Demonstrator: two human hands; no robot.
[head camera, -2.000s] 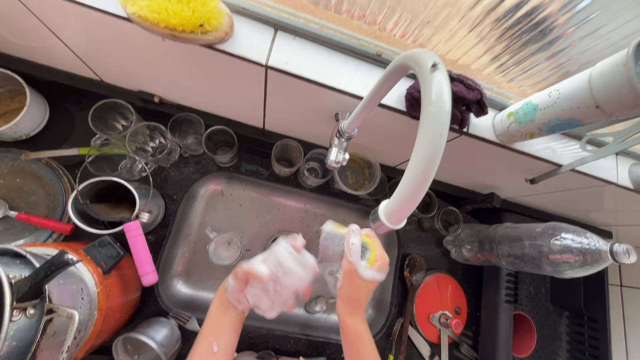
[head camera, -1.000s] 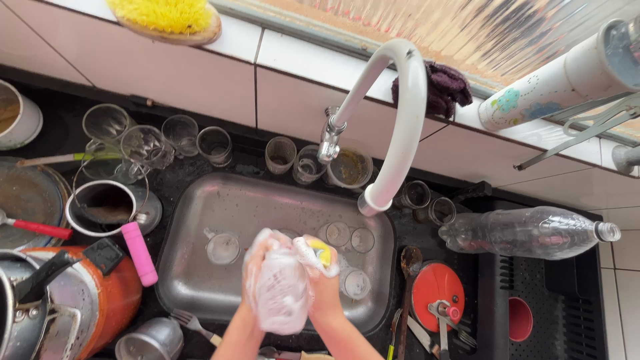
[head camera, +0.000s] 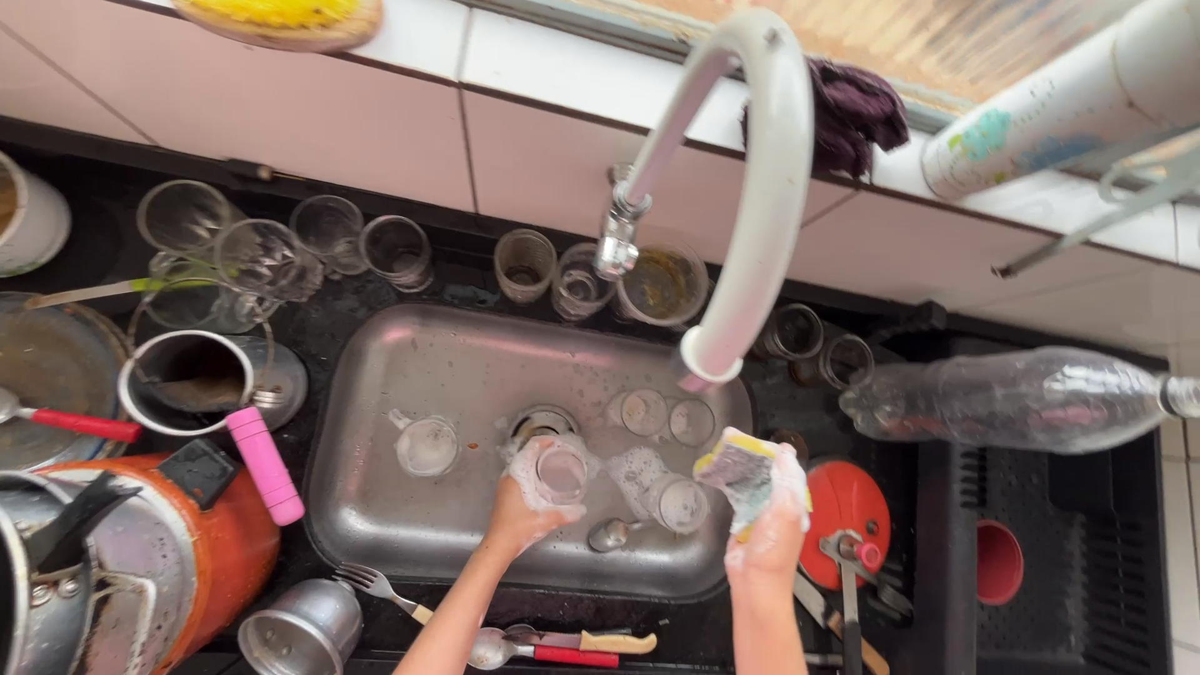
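My left hand (head camera: 536, 502), wet with suds, grips a small drinking glass (head camera: 562, 472) over the metal sink (head camera: 375, 534), close to the drain (head camera: 544, 422). To its right, my right hand (head camera: 771, 525) holds a soapy yellow sponge (head camera: 747, 476) with a dark scouring side, above the sink's right edge. Inside the sink stand a sudsy glass mug (head camera: 427, 446) on the left, two small glasses (head camera: 644, 412) side by side and a foamy glass (head camera: 679, 504) on the right. A metal spoon (head camera: 609, 535) lies between my hands. No water is seen flowing from the white curved faucet (head camera: 764, 206).
Glasses (head camera: 396, 251) line the counter behind the sink. At left are a metal pot (head camera: 187, 382) and an orange pressure cooker (head camera: 234, 562); cutlery (head camera: 574, 656) lies in front. A red lid (head camera: 848, 511), plastic bottle (head camera: 1012, 398) and black dish rack (head camera: 1041, 581) are at right.
My hands were together around a foam-covered thing one second ago. Now they are apart, the glass in my left hand and the sponge in my right, which has moved right.
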